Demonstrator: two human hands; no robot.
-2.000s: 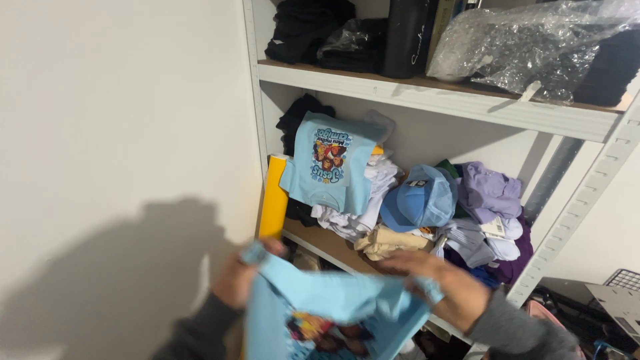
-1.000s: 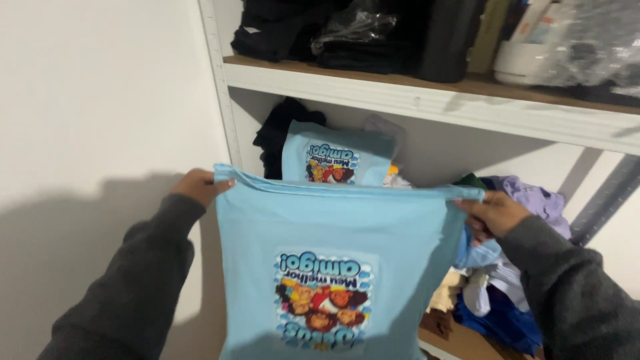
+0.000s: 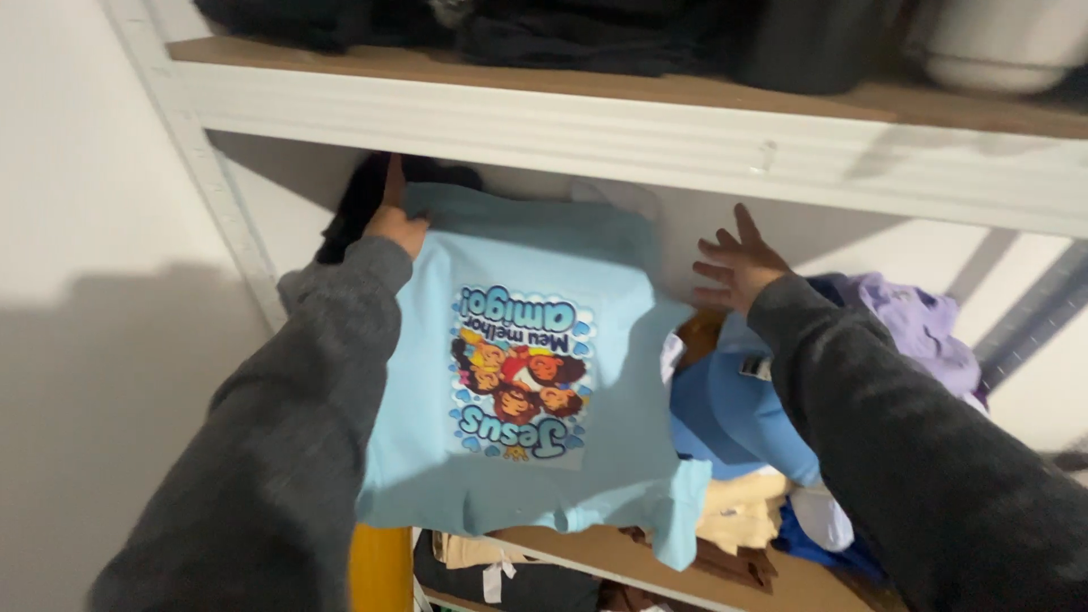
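Observation:
A light blue printed T-shirt (image 3: pixel 629 340) lies upside down over the pile on the middle shelf, its colourful cartoon print facing me and its sleeve end hanging over the shelf's edge. At its upper left corner is my left hand (image 3: pixel 398 223), touching the cloth; whether the fingers grip it is hard to tell. To the right of the shirt my right hand (image 3: pixel 738 263) is raised with fingers spread, holding nothing. Below that hand sits a blue cap (image 3: pixel 752 408).
Above runs a white metal shelf beam (image 3: pixel 510 127), close over both hands. Purple cloth (image 3: pixel 918 331) and beige cloth (image 3: pixel 739 510) lie at the right. Black cloth (image 3: pixel 353 208) is behind my left hand. A yellow object (image 3: pixel 381 565) stands below the shirt.
The light blue shirt, stretched between both hands a second ago, now lies on the shelf pile over the similar shirt seen there before. My right hand has let go of it. The view is closer to the shelf.

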